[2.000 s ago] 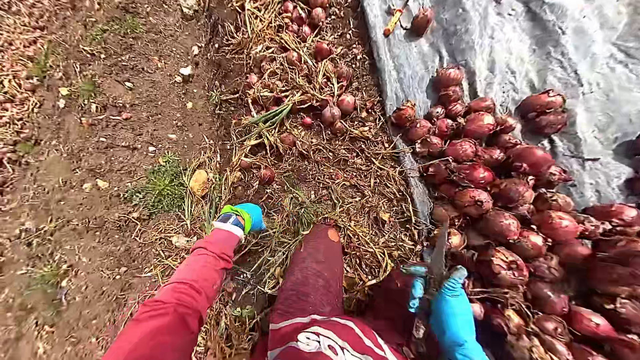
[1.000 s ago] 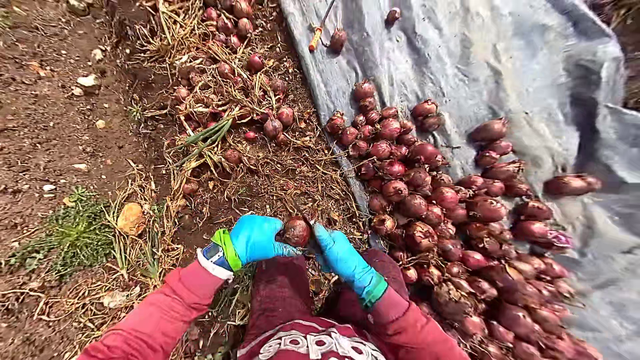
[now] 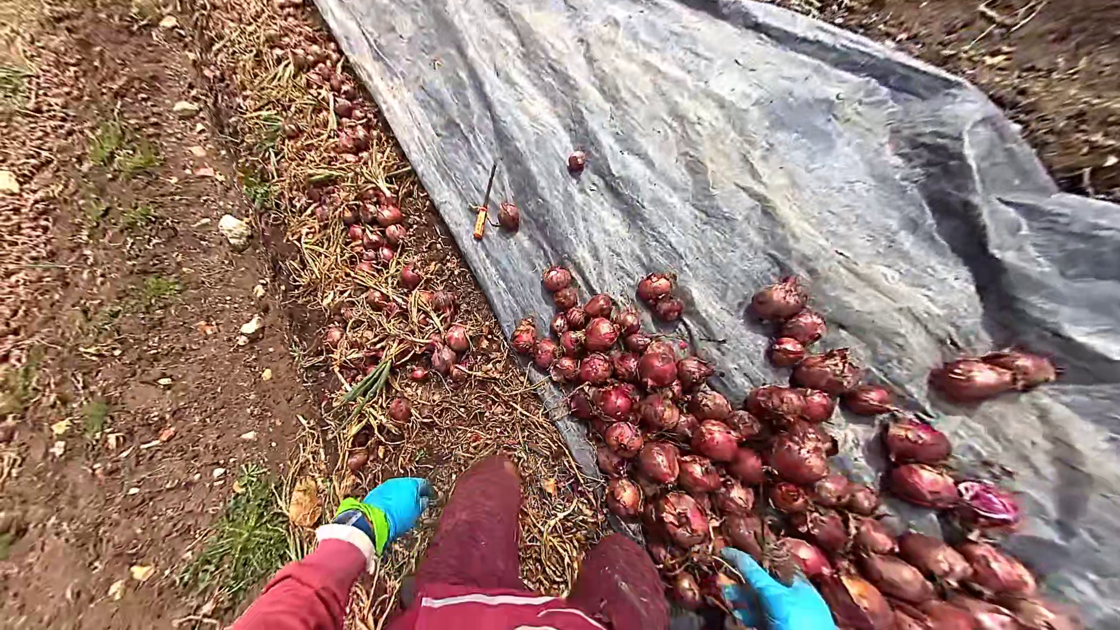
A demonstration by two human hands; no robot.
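Note:
My left hand (image 3: 398, 507), in a blue glove with a green band and a watch at the wrist, hangs over the dry stalks left of my knee; its fingers are partly curled and their inner side is hidden. At the bottom right, my right hand (image 3: 774, 595), also blue-gloved, is at the near edge of the pile of red onions (image 3: 656, 411), fingers spread and touching or just above them. Whether it grips an onion is unclear. The pile lies on a grey plastic sheet (image 3: 700, 131).
A tool with an orange handle (image 3: 480, 222) and a dark blade lies on the sheet beside a single onion (image 3: 508, 216). More onions (image 3: 385, 229) with dry stalks run in a row left of the sheet. Stones (image 3: 234, 230) and a green weed (image 3: 241, 525) are on the soil.
One second ago both hands held an onion together above my lap; now they are apart, the right one at the pile, the left one over the stalks. The view has shifted.

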